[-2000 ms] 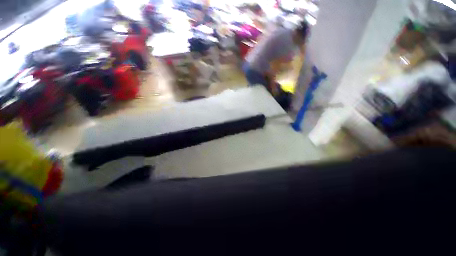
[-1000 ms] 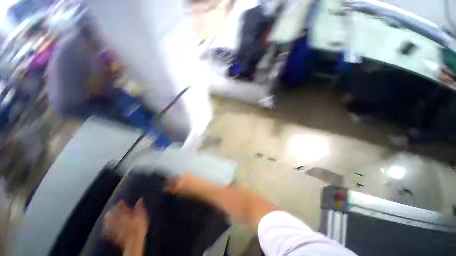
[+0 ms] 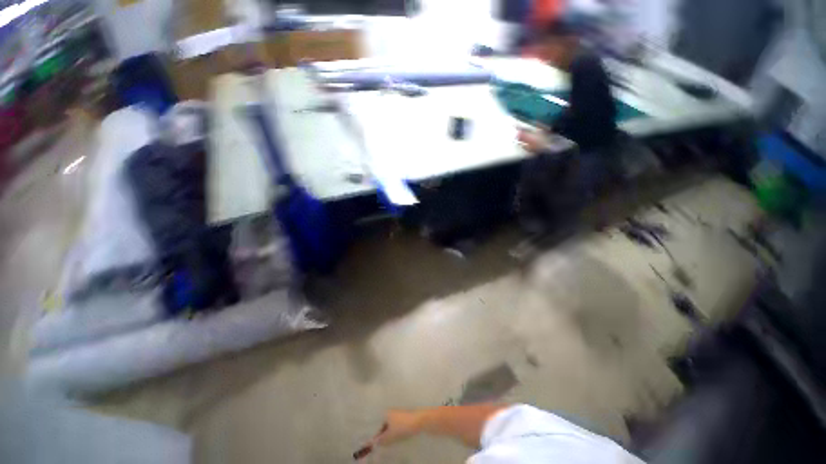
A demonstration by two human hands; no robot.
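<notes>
My right hand [image 3: 384,435] is low in the picture, below the middle, at the end of a bare forearm with a white sleeve. Its fingers are closed on a small dark thing [image 3: 364,449], too blurred to name. The hand is over the floor and touches no table. My left hand is not in view.
A pale table corner [image 3: 127,439] is at lower left. A long whitish roll [image 3: 181,349] lies beyond it, with dark fabric [image 3: 168,195] behind. A person [image 3: 589,100] stands at a white table [image 3: 421,145]. Dark scraps [image 3: 684,304] lie on the floor; a dark blurred structure [image 3: 752,399] is at lower right.
The view has swung right, away from the dark fabric roll and table. My left hand, seen on dark fabric before, has left the picture. My right hand is off the fabric.
</notes>
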